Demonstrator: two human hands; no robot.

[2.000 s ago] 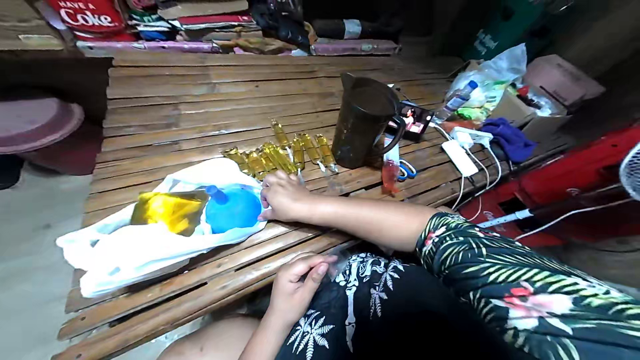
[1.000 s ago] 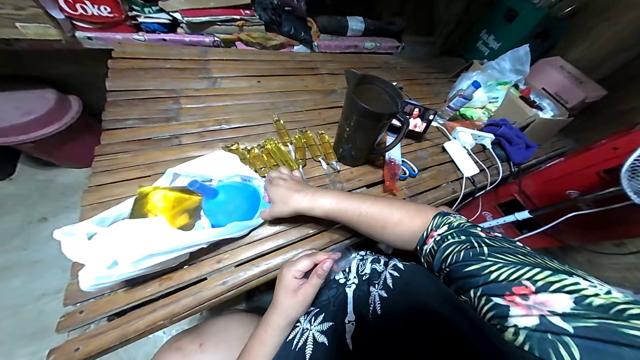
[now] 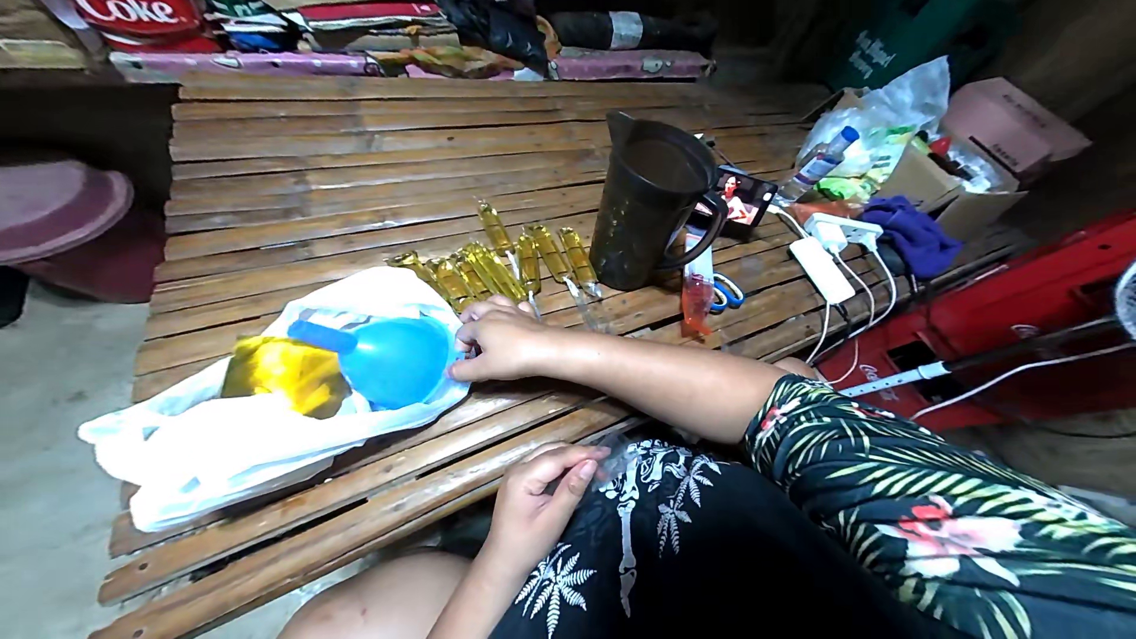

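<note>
A white plastic bag [image 3: 222, 457] lies open at the left front of the slatted bamboo table. In it sit a blue plastic funnel [image 3: 399, 362], spout toward the upper left, and a yellow bundle [image 3: 293, 373]. My right hand [image 3: 501, 342] curls its fingers on the bag's right rim, beside the funnel. Lower down, over my lap, my left hand [image 3: 550, 493] pinches a thin clear plastic piece [image 3: 612, 461], hard to make out. Behind my right hand lie several slim clear plastic packets of yellow liquid [image 3: 484, 266]. Right of them stands a dark pitcher [image 3: 652, 204].
Blue-handled scissors [image 3: 728, 293] and an orange-and-clear packet [image 3: 697, 297] lie right of the pitcher. A phone [image 3: 741, 200] with a lit screen stands behind. Further right are a white power strip [image 3: 843, 229], cables, purple cloth [image 3: 910, 235] and a cardboard box [image 3: 923, 182].
Inside the bag, the funnel has turned, its spout swinging leftward over the yellow bundle. My right hand stays at the bag's rim, and my left hand remains over my lap.
</note>
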